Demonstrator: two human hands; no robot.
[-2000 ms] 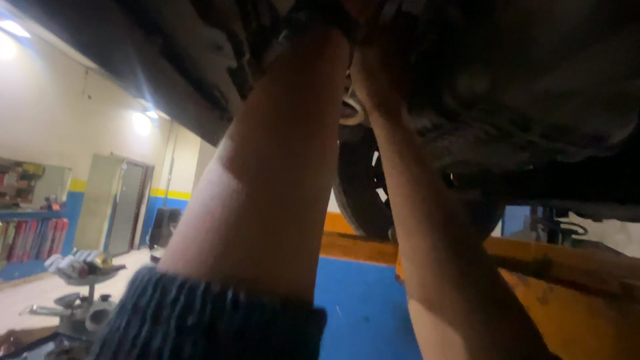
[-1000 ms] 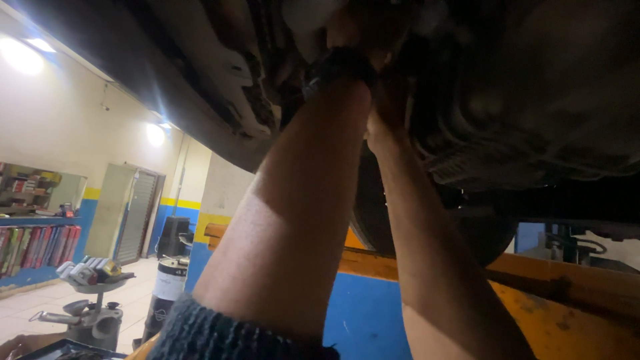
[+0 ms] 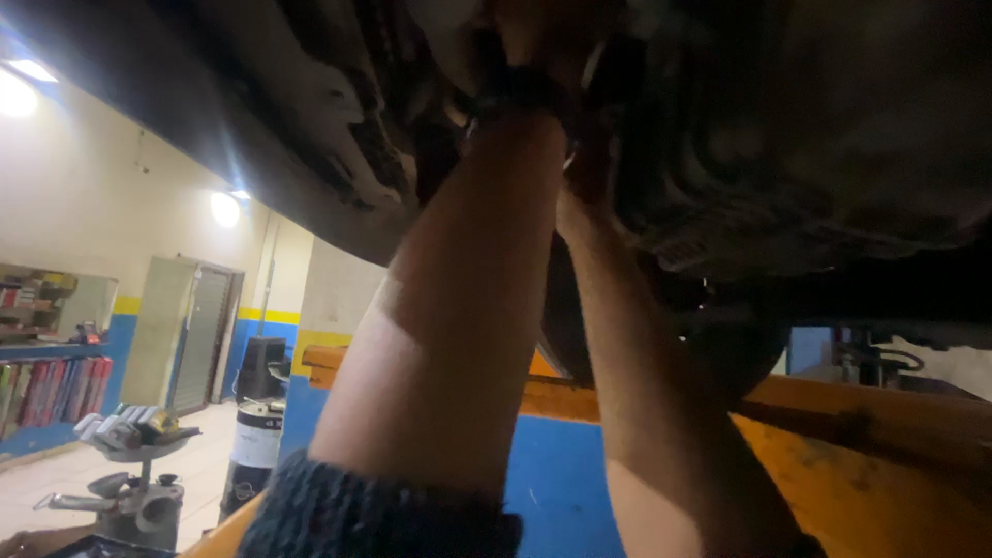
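Both forearms reach up into the dark underside of a raised vehicle (image 3: 736, 170). My left hand (image 3: 535, 35) is above a dark band at the wrist, dim and blurred among the underbody parts; what its fingers touch is hidden. My right hand (image 3: 593, 167) is in shadow, just right of the left wrist and lower, its fingers lost in the dark. Whether either hand holds something cannot be seen. A tire (image 3: 744, 349) shows dimly behind the right forearm.
Orange lift beams (image 3: 876, 411) run behind and right of my arms. At the left stand a metal pedestal machine (image 3: 147, 496), a white and black drum (image 3: 256, 442) and a shelf edge (image 3: 46, 353). A door (image 3: 203, 337) is in the back wall.
The view has swung, so the arms and the workshop sit differently in the frame. Both arms stay raised under the vehicle; finger movements cannot be made out.
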